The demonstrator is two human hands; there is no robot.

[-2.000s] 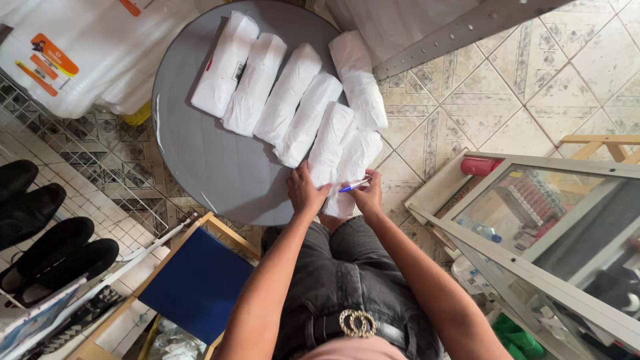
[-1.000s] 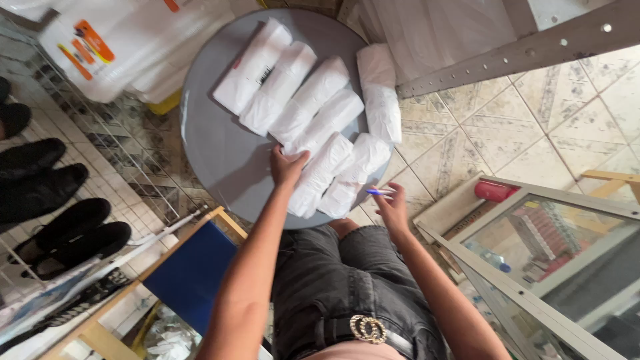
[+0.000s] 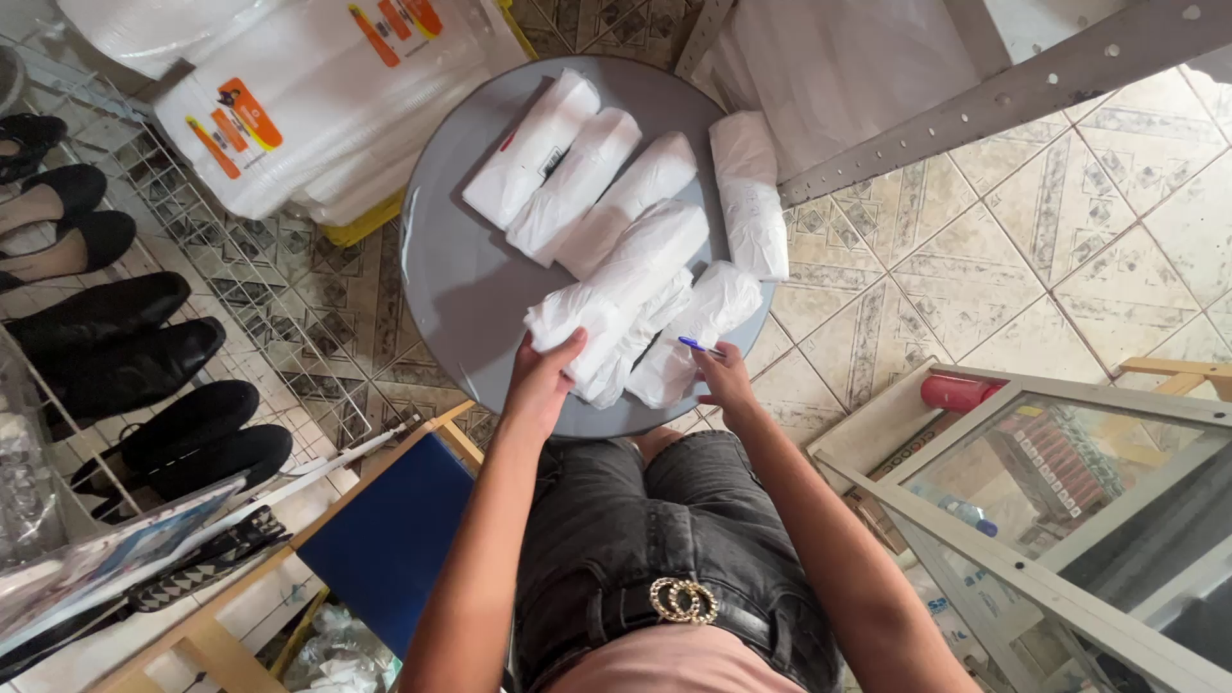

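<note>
Several rolled white plastic bundles lie on a round grey table (image 3: 452, 289). My left hand (image 3: 547, 377) grips the near end of one white bundle (image 3: 626, 279), which lies tilted over a crumpled one (image 3: 640, 332) beneath it. Between the fingers of my right hand (image 3: 727, 380) is a blue pen (image 3: 701, 346), beside the bundle nearest that hand (image 3: 703, 327). A bundle with printed marks (image 3: 534, 144) is at the far left of the group, with two more (image 3: 575, 183) (image 3: 630, 202) alongside it. Another bundle (image 3: 749, 197) lies at the table's right edge.
Large plastic-wrapped white packs (image 3: 289, 125) stand at the upper left, above a wire rack with black shoes (image 3: 125, 356). A perforated metal shelf post (image 3: 962, 96) runs across the upper right. A glass-fronted cabinet (image 3: 1020, 568) stands at right, a blue panel (image 3: 390, 539) at lower left.
My left hand has taken hold of a bundle's near end, and that bundle now overlaps its neighbour. The pen stays in my right hand.
</note>
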